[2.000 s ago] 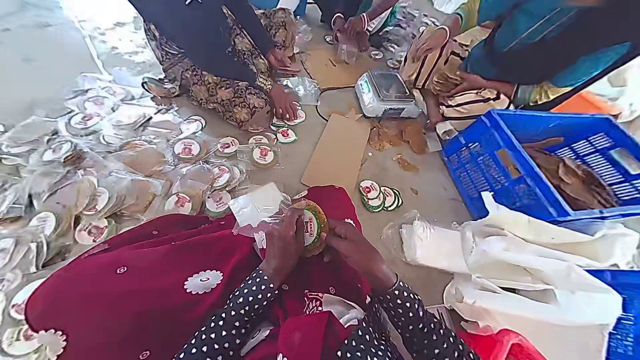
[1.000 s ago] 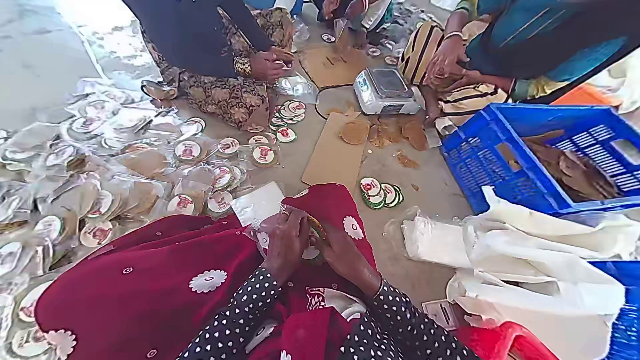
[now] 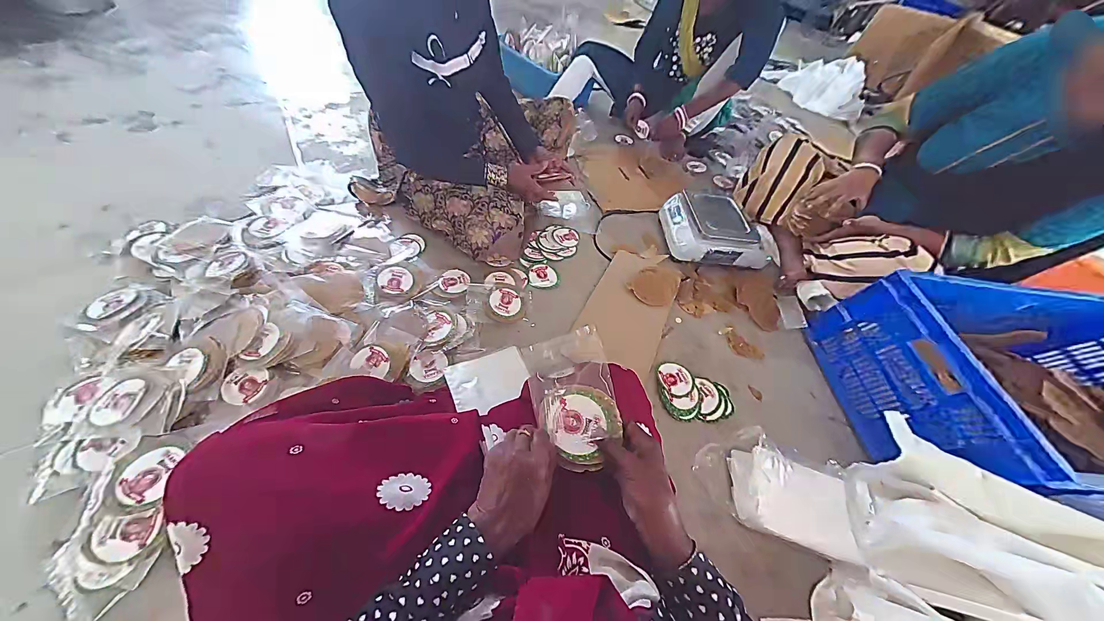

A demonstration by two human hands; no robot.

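Between my two hands, above the maroon cloth with white flowers over my lap, is a clear plastic packet [image 3: 580, 423] of round brown discs with a green-edged round label. My left hand [image 3: 515, 483] grips its lower left edge, and my right hand [image 3: 642, 483] pinches its lower right side. The packet's top flap stands up loose. White flat packets or sheets [image 3: 487, 380] lie on the cloth just left of it. Spare round labels [image 3: 692, 393] rest on the floor beyond my right hand. Filled packets [image 3: 246, 385] are heaped at the left.
A weighing scale [image 3: 714, 229] stands ahead, near a cardboard piece [image 3: 623, 302] and brown discs [image 3: 655, 285]. A blue plastic crate [image 3: 914, 379] holds more discs at the right. White plastic bags [image 3: 793, 496] lie nearer me. Three people sit around, their hands near the scale and packets.
The packet, edge-on and mostly hidden by my hands a second ago, now faces up with its label showing. The view has tilted up. A brown disc has appeared on the cardboard piece since the earliest frame.
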